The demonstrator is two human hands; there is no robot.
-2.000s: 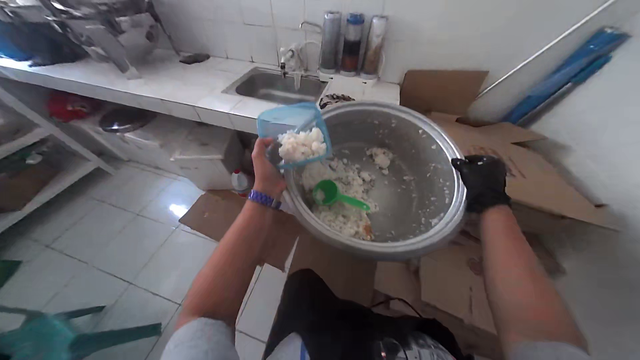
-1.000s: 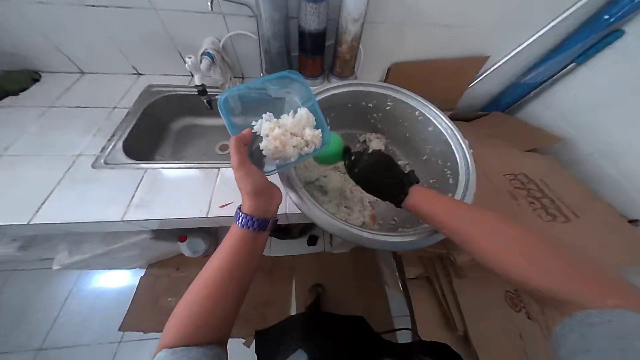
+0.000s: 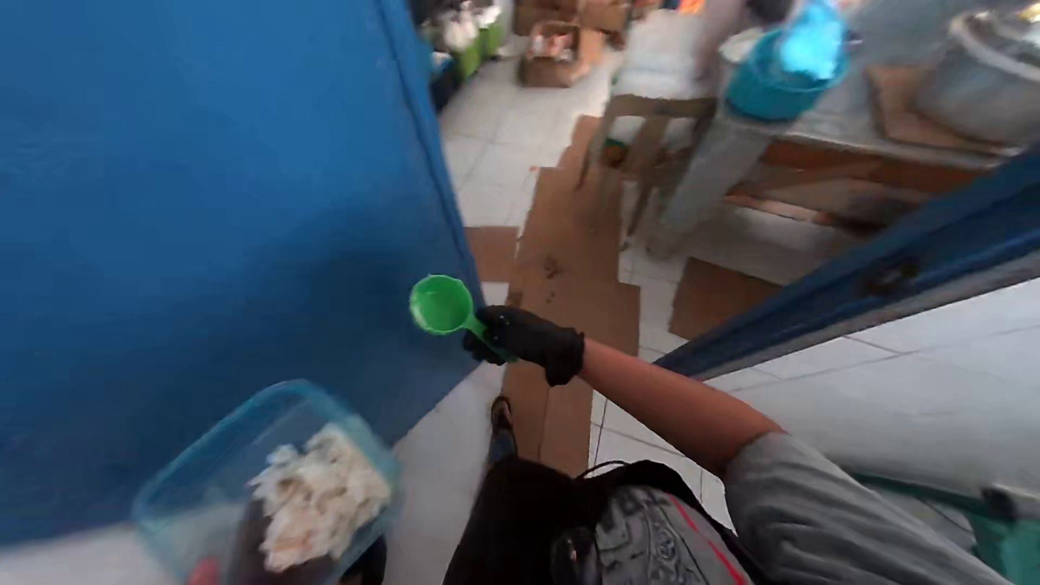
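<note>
My right hand (image 3: 528,337), in a black glove, is closed around the handle of a green plastic scoop (image 3: 441,305) whose bowl faces up. At the lower left, a clear blue plastic container (image 3: 175,479) holds a clump of cooked rice (image 3: 321,496). Only a blurred fingertip of my left hand (image 3: 205,571) shows at the container's bottom edge; the rest of that hand is hidden behind the container or out of frame.
A blue door (image 3: 203,203) stands at the left, and a blue door frame (image 3: 877,268) crosses the right. Flattened cardboard (image 3: 561,268) lies on the tiled floor. Beyond are a wooden stool (image 3: 650,110), a counter with a teal bucket (image 3: 772,89) and a large metal pot (image 3: 987,89), and cardboard boxes (image 3: 550,61).
The view has moved from the sink and large metal pot of rice to a doorway. My right hand, earlier over that pot, now holds the scoop away from it. The rice container is now at the lower left.
</note>
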